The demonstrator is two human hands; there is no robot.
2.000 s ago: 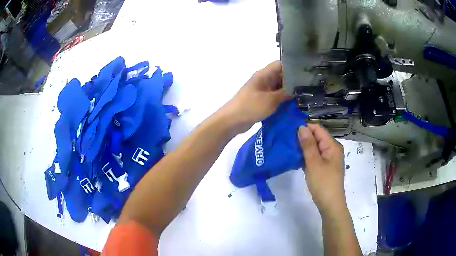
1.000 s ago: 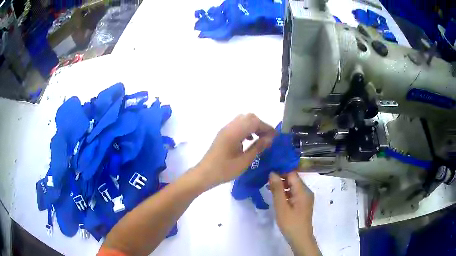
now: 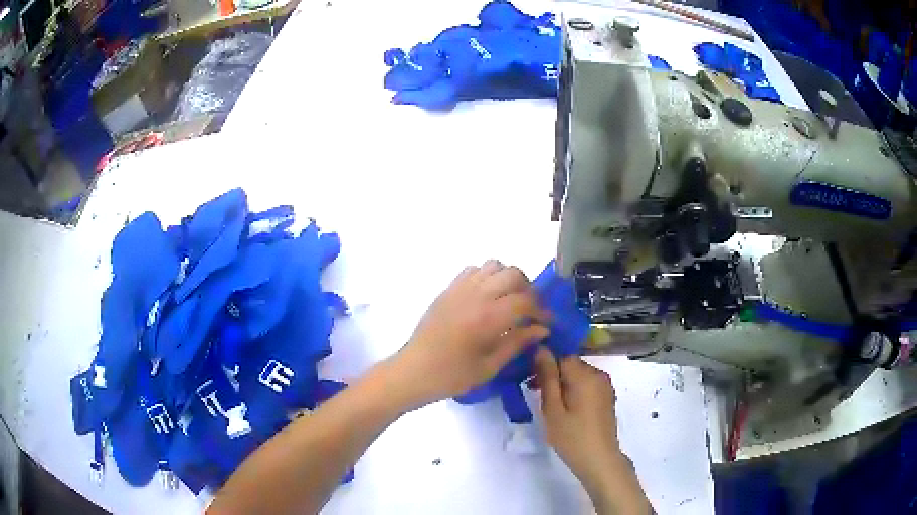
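A blue pouch piece [image 3: 561, 302] lies at the needle area [image 3: 613, 287] of the sewing machine [image 3: 608, 151]. My left hand [image 3: 473, 327] is on the pouch from the left, fingers bent over it and covering most of its face. My right hand [image 3: 578, 402] pinches the pouch's near edge between thumb and fingers, close to my left fingertips. A short blue strap [image 3: 516, 402] with a whitish buckle [image 3: 522, 437] hangs from the pouch between my hands. The exact stitching point is hidden by machine parts.
A pile of blue pouch pieces [image 3: 216, 302] with white buckles lies on the white table [image 3: 432, 191] at the left. A second blue batch [image 3: 478, 60] lies at the far side. A blue band [image 3: 814, 324] runs at the machine's right. Bags and clutter stand at the upper left.
The view has shifted, showing more of the far batch and machine. Compared with two seconds ago, my hands are closer together, and my left hand now covers the pouch's lettering.
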